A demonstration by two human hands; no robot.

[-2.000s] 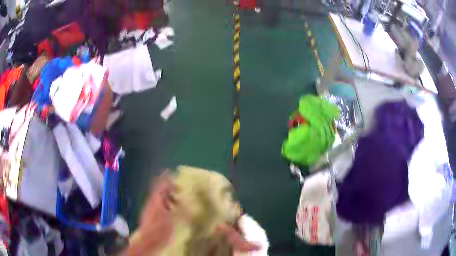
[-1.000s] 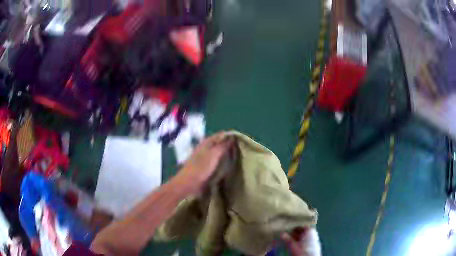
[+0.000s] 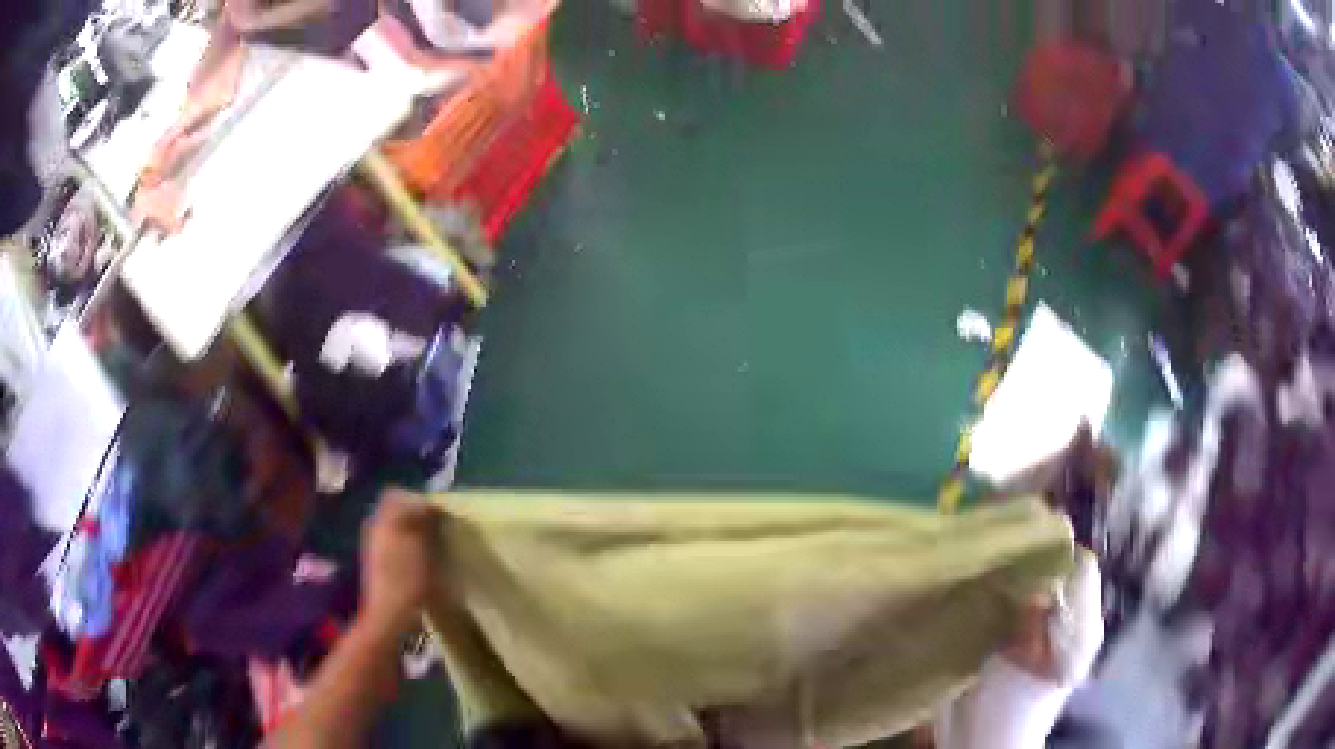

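An olive-green woven sack [image 3: 732, 600] is stretched wide across the bottom centre, its top edge nearly straight. My left hand [image 3: 398, 556] is closed on the sack's left top corner. My right hand [image 3: 1037, 637], with a white covering at hand and wrist, holds the sack's right end; its fingers are partly hidden by the cloth and blurred. The lower part of the sack is cut off by the picture's bottom edge.
Green floor with yellow-black tape [image 3: 1010, 315] lies ahead. Orange-red crates [image 3: 505, 132], a white board or sheet [image 3: 264, 176] and dark fabric heaps [image 3: 352, 293] are left. A red stool [image 3: 1157, 212], white sheet [image 3: 1047, 395] and purple-white heaps [image 3: 1259, 542] are right.
The sack was bunched between my hands and is now spread wide. My hands have moved apart. The view has moved along the aisle to other crates, heaps and a red stool.
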